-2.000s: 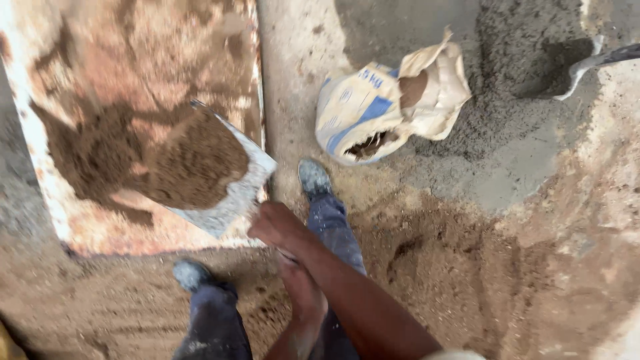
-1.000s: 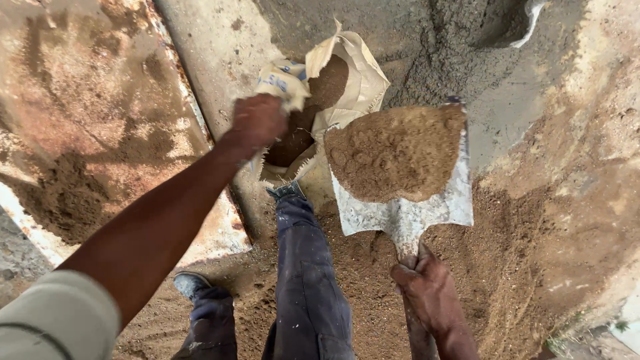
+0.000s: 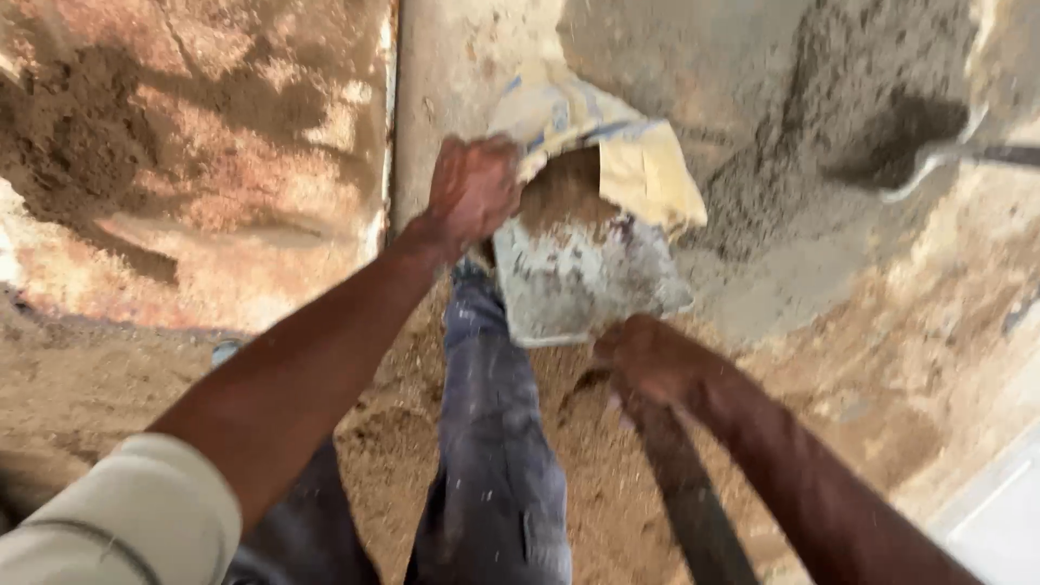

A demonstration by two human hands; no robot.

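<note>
My left hand (image 3: pixel 475 188) is closed on the left edge of the mouth of a paper sack (image 3: pixel 609 122) with blue print. My right hand (image 3: pixel 654 357) grips the shaft of a shovel (image 3: pixel 589 284) close to its blade. The blade's front reaches into the sack's mouth, and brown sand (image 3: pixel 569 183) lies at that end. The rear half of the metal blade is bare apart from grey smears. The long handle (image 3: pixel 699 504) runs down past my right forearm. How deep the blade sits in the sack is hidden.
A rusty sheet (image 3: pixel 268 162) with a heap of brown sand (image 3: pixel 77 138) lies at left. Wet grey mortar (image 3: pixel 780 146) spreads at right, where another shovel (image 3: pixel 934 166) rests. My legs stand on sandy ground below the sack.
The loaded blade has moved from beside the sack into its mouth, and less sand shows on it. Two seconds ago the blade was over the rusty sheet, with both hands on the shovel.
</note>
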